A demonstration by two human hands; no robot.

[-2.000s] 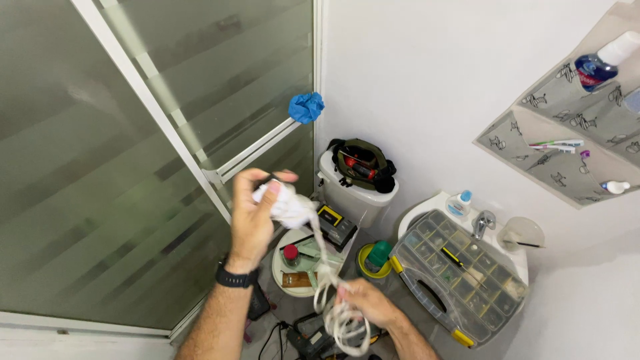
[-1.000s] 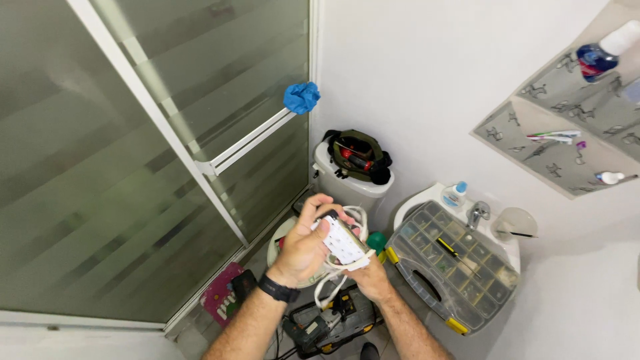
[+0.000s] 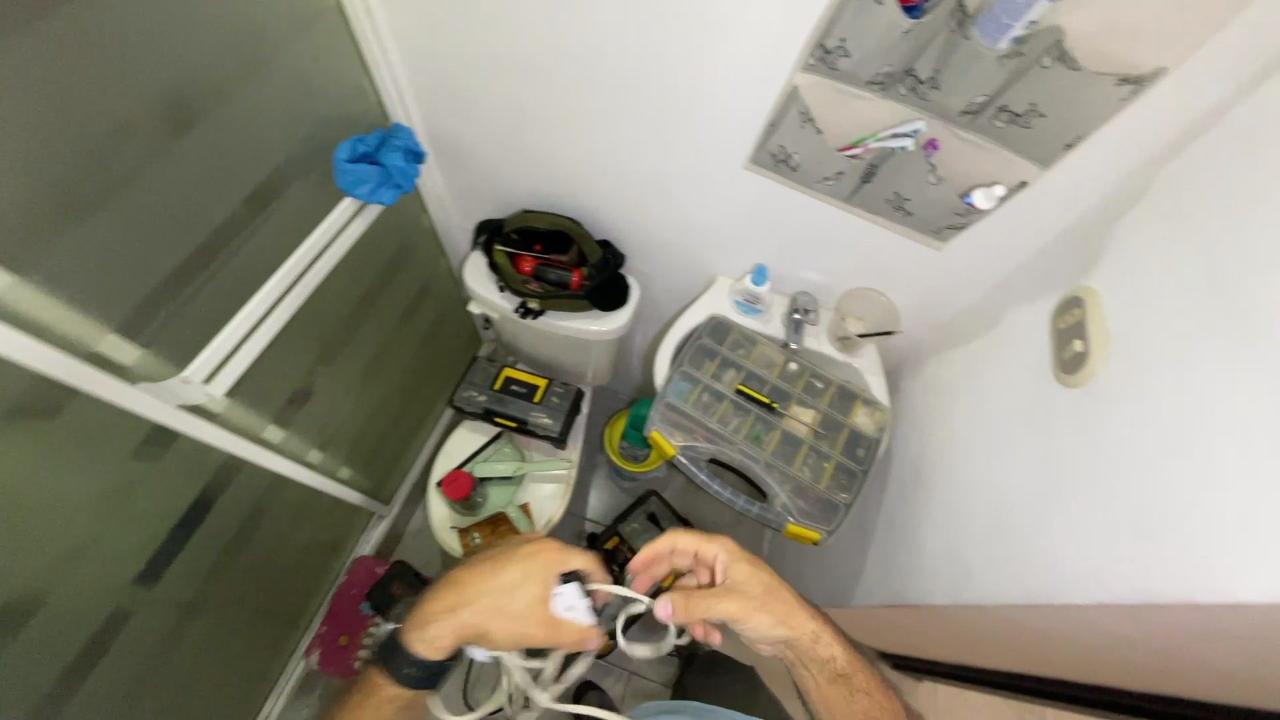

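Observation:
My left hand (image 3: 515, 600), with a black watch on its wrist, holds a white power strip (image 3: 573, 603), mostly hidden by the fingers. My right hand (image 3: 715, 590) is beside it, its thumb and fingers pinching the white cord (image 3: 645, 640) near a small loop. More loose coils of the cord hang below my left hand, at the bottom of the view. Behind the hands, a dark open tool case (image 3: 640, 525) lies on the floor, partly covered by them.
A clear-lidded organizer (image 3: 770, 430) with a screwdriver (image 3: 757, 397) on it rests over the sink (image 3: 690, 320). On the toilet tank (image 3: 560, 340) sits a tool bag (image 3: 550, 262); a small case (image 3: 518, 398) and a red-capped jar (image 3: 460, 487) lie lower. Glass shower doors (image 3: 180, 200) stand left.
Both hands have moved lower in the view and farther apart, with the power strip still in my left hand. The view has shifted, and a wall switch now shows at right.

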